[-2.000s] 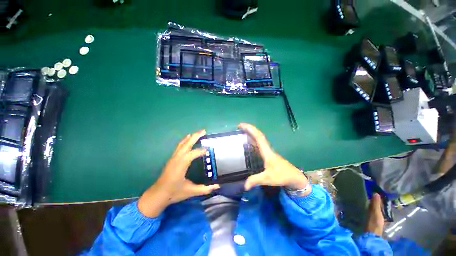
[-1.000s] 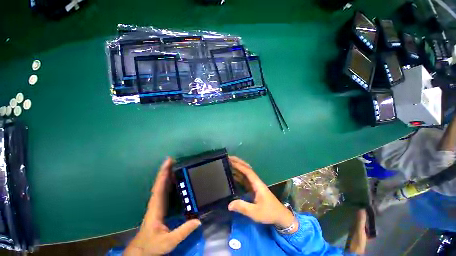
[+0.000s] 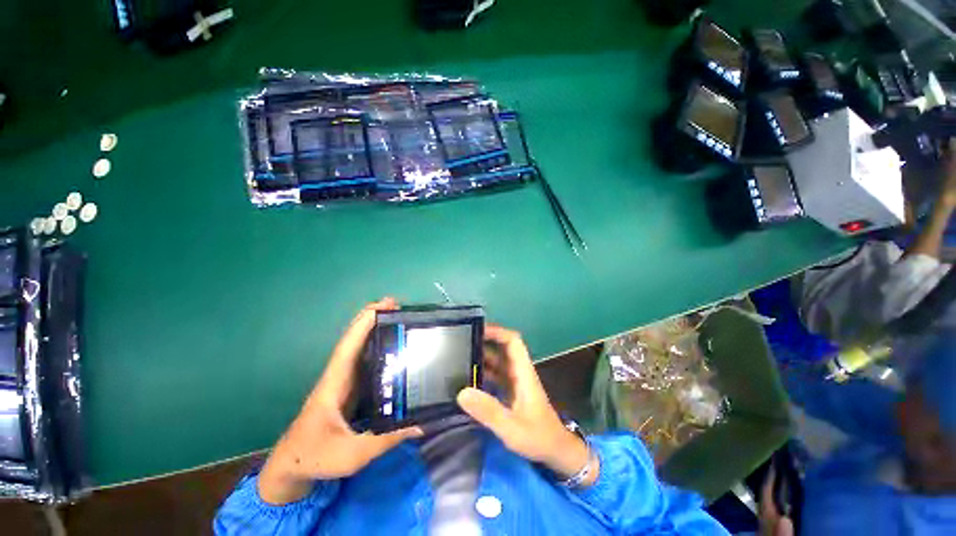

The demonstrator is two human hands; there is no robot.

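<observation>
A black display unit [image 3: 438, 364] is held between both hands near the bench's front edge, its screen facing up with a bright reflection. A blue line and white button marks run along its left side. My left hand [image 3: 341, 419] grips the unit's left side. My right hand [image 3: 524, 403] grips its right side, with the thumb on the frame's lower right. Bezel packs in clear sleeves [image 3: 383, 141] lie flat beyond the unit. Dark tweezers [image 3: 559, 209] lie at the packs' right end.
Several display units [image 3: 713, 120] stand at the right beside a white box [image 3: 847, 178]. More bezel packs [image 3: 47, 366] lie at the left, near white round pieces [image 3: 68, 215]. A green bin [image 3: 750, 403] with clear film is below the bench edge. Another person [image 3: 875, 293] is at the right.
The unit was turned and tilted between the hands; its screen went from bright to dark and is bright again. The hands sit slightly lower and further left than in the oldest frame.
</observation>
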